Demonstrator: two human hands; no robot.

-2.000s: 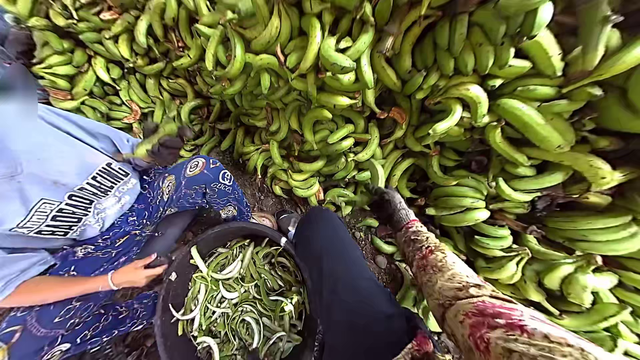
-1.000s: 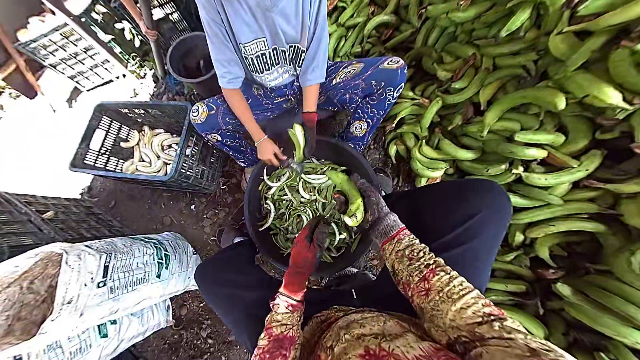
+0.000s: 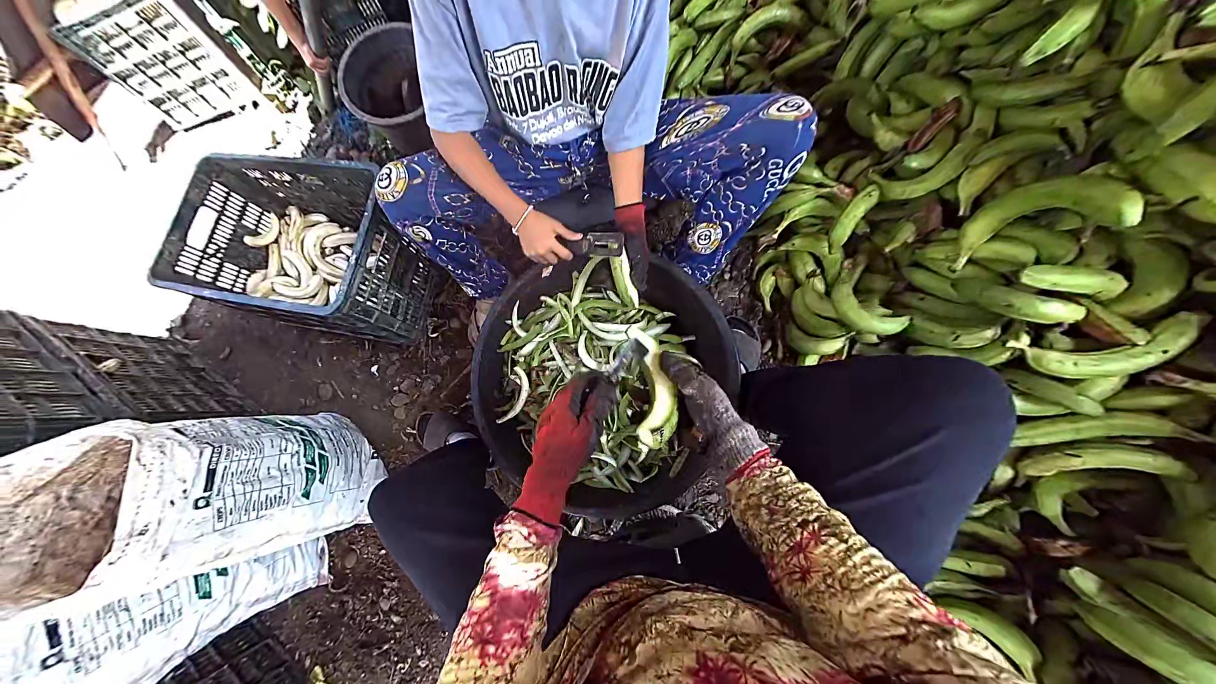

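My left hand, in a red glove with dark fingers, is closed on a small peeling tool, whose exact kind is blurred. The tool touches a partly peeled green banana. My right hand, in a grey knitted glove, grips that banana from its right side. Both hands are above a round black tub between my knees. Green and white peel strips fill much of the tub.
Across the tub, a co-worker's bare hand holds a peeler at another banana. A black crate holds peeled bananas. White sacks lie at left, a dark bucket stands behind, and green bananas are heaped at right.
The view has swung left from the banana heap. My right hand, at the heap two seconds ago, now holds a banana over the tub. More of its pale flesh shows than one second ago.
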